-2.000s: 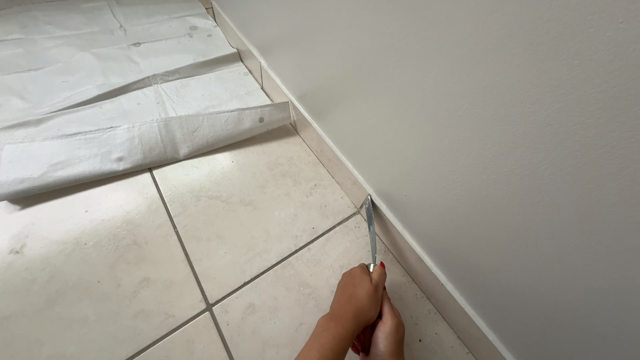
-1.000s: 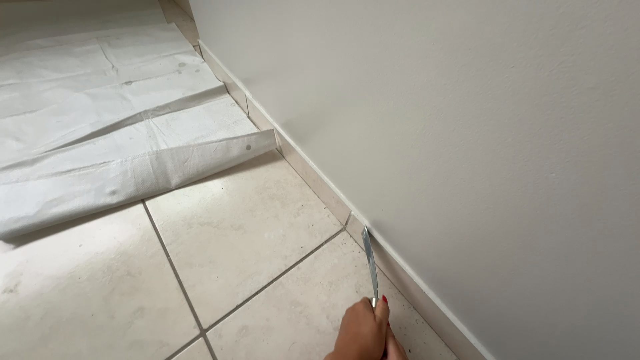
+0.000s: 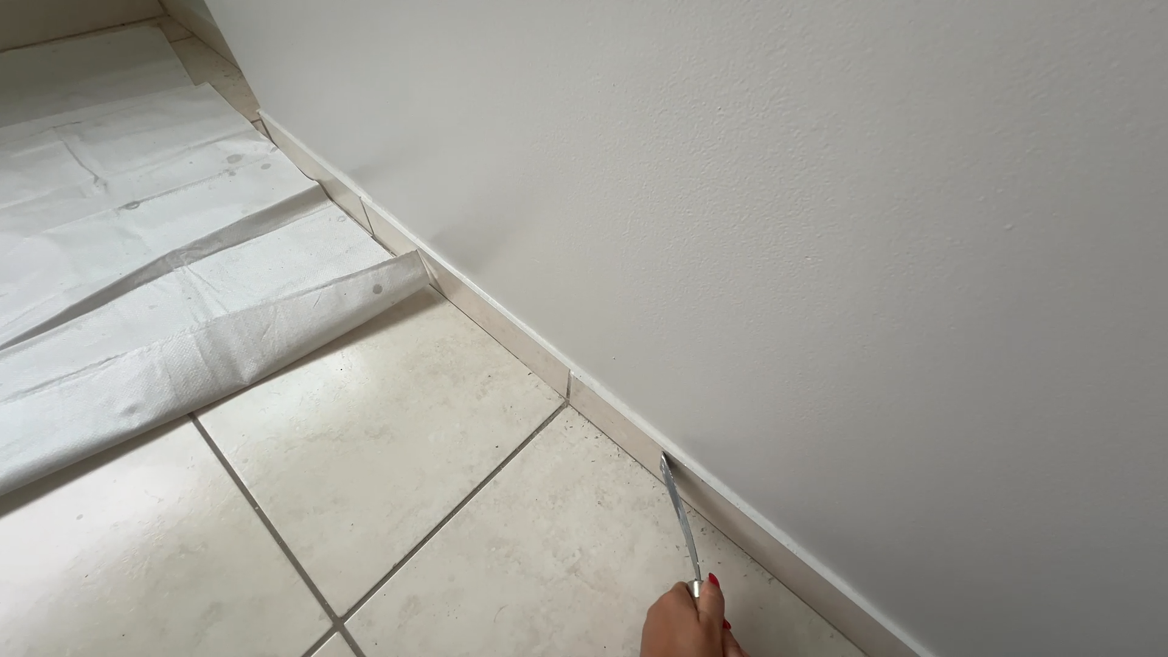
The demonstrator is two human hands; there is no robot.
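Observation:
A narrow metal blade of a hand tool, perhaps a putty knife (image 3: 680, 516), reaches up from the bottom of the view. Its tip touches the upper part of the beige tile skirting (image 3: 616, 422), where it meets the painted wall (image 3: 776, 274). My left hand (image 3: 673, 625) is closed round the tool just below a metal collar; a red nail shows beside the collar. Low against it, largely cut off by the frame edge, is my right hand (image 3: 733, 647), whose grip is hidden. The handle is mostly covered.
A creased white protective sheet (image 3: 119, 274) lies over the floor on the left, its folded edge reaching the skirting. Beige floor tiles (image 3: 392, 429) with dark grout lines run beneath. Small dark crumbs are scattered on the tiles along the skirting.
The blade tip has moved along the skirting, from beside the tile joint to a spot past it, nearer me. My right hand showed more fully two seconds ago. The view has shifted.

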